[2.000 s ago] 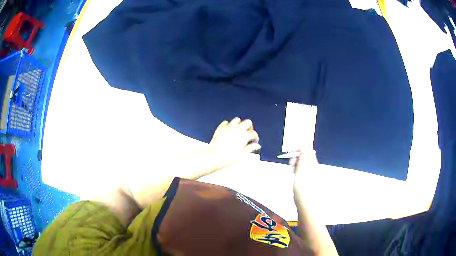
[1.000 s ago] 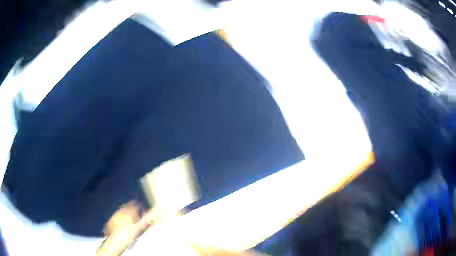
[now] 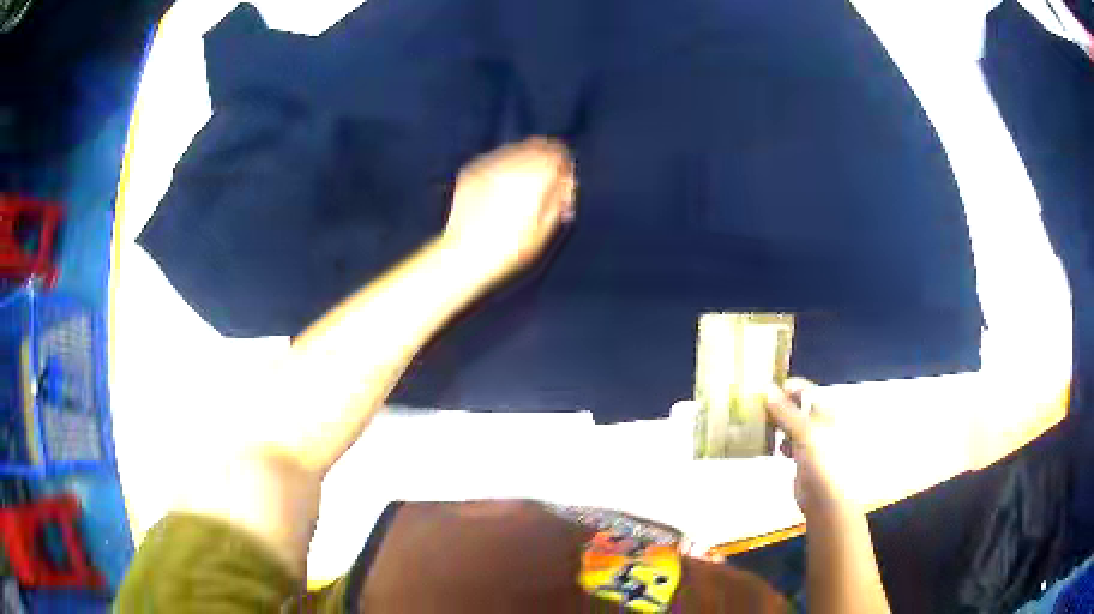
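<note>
A large dark navy garment body lies spread flat on the white table. My left hand is over the upper middle of the cloth, fingers bent down and closed at it, slightly blurred; it seems to pinch the cloth, but the fingertips are hidden. My right hand holds the right side of a stiff beige card template. The card's upper part overlaps the near cloth edge and its lower part is over the white table. I cannot make out a pencil in my right hand.
The white table has yellow-orange edging. At the left are a blue plastic crate and red stools on a blue floor. More dark cloth is at the far right. A brown apron covers my front at the bottom.
My left hand has moved from the near cloth edge up onto the cloth. The card now sits lower, across the edge. The cloth lies differently, and the view swung right and came back.
</note>
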